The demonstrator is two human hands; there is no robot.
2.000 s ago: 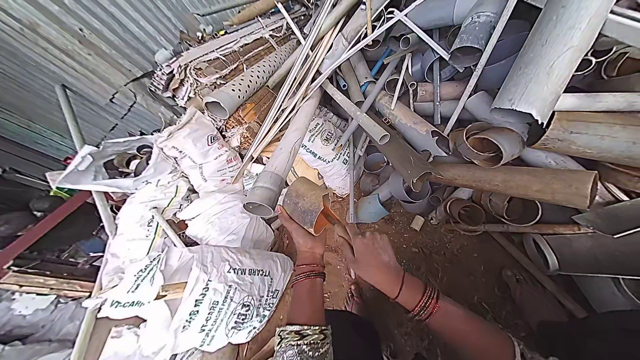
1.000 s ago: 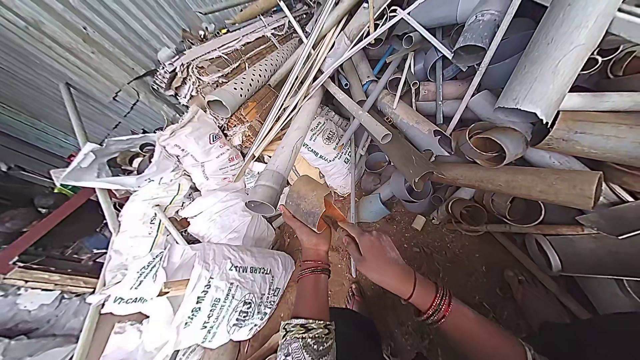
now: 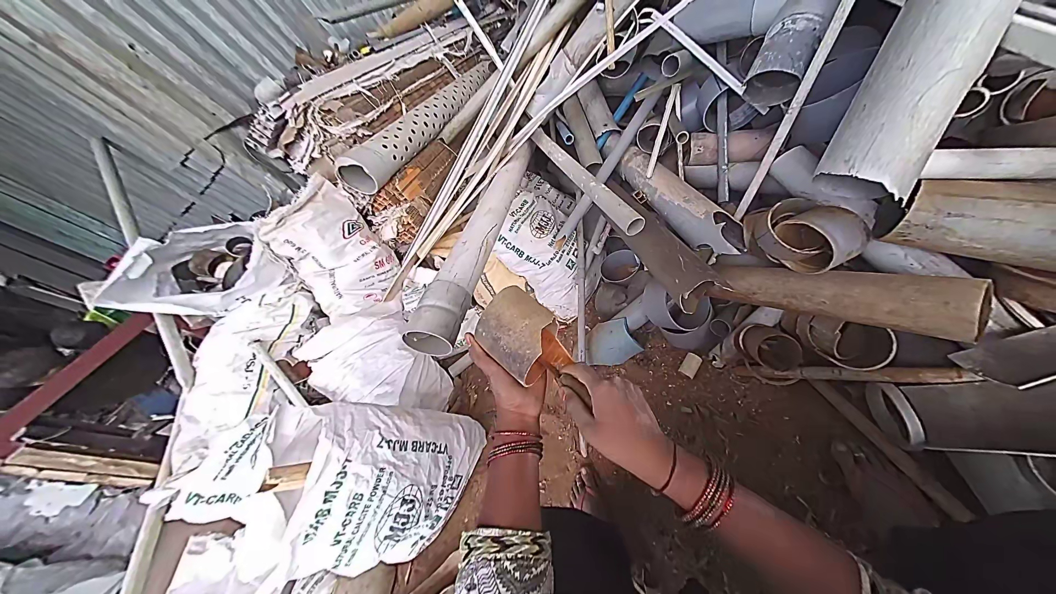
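My left hand (image 3: 513, 386) holds a short, wide piece of plastic pipe (image 3: 513, 334) from below, its worn grey-brown wall tilted up. In my right hand (image 3: 609, 417) is the handle of a tool whose flat, rusty-orange blade (image 3: 556, 351) reaches the open end of the pipe piece. How far the blade goes inside cannot be told. Just left of the pipe piece lies the socket end of a long grey pipe (image 3: 441, 309). A bluish broken pipe piece (image 3: 612, 341) rests on the ground right of the blade.
Printed white sacks (image 3: 388, 487) fill the left side. Behind them lies a perforated pipe (image 3: 412, 128) by a corrugated metal wall (image 3: 124, 91). Cut pipes, such as a brown one (image 3: 858, 301), are heaped at the right. Thin strips (image 3: 495, 148) lean across the middle. Bare soil (image 3: 726, 437) shows below.
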